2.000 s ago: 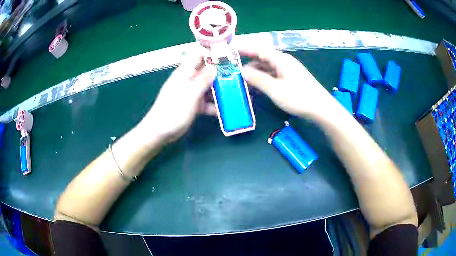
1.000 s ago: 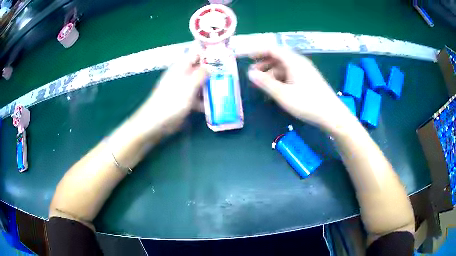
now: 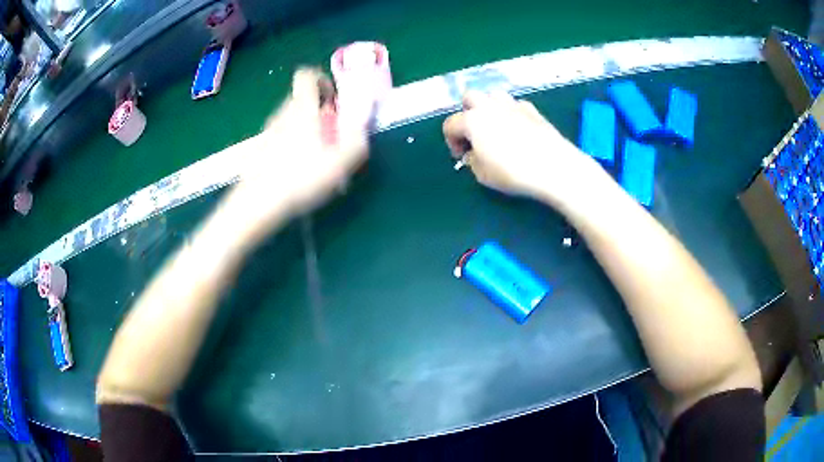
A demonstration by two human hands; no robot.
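Note:
My left hand [image 3: 312, 135], blurred, grips a pale pink handheld fan [image 3: 363, 77] over the whitish strip. The fan is turned, and the hand hides most of its handle. My right hand [image 3: 506, 140] is to the right with curled fingers. A tiny white piece [image 3: 460, 164] shows at its fingertips; whether it is held is unclear. A blue battery pack [image 3: 506, 281] with a red lead and white plug lies on the bench below my right hand. Several more blue packs [image 3: 637, 171] lie beyond my right forearm.
A fan with a blue pack [image 3: 59, 334] lies at the far left beside a blue bin [image 3: 9, 361]. More fans [image 3: 210, 70] are on the green conveyor [image 3: 506, 32] past the whitish strip [image 3: 578, 63]. Cartons [image 3: 781, 203] of blue packs stand at the right.
My left hand has moved the fan up and left and turned it, so its blue-filled face no longer shows. My right hand is apart from the fan. The view has shifted.

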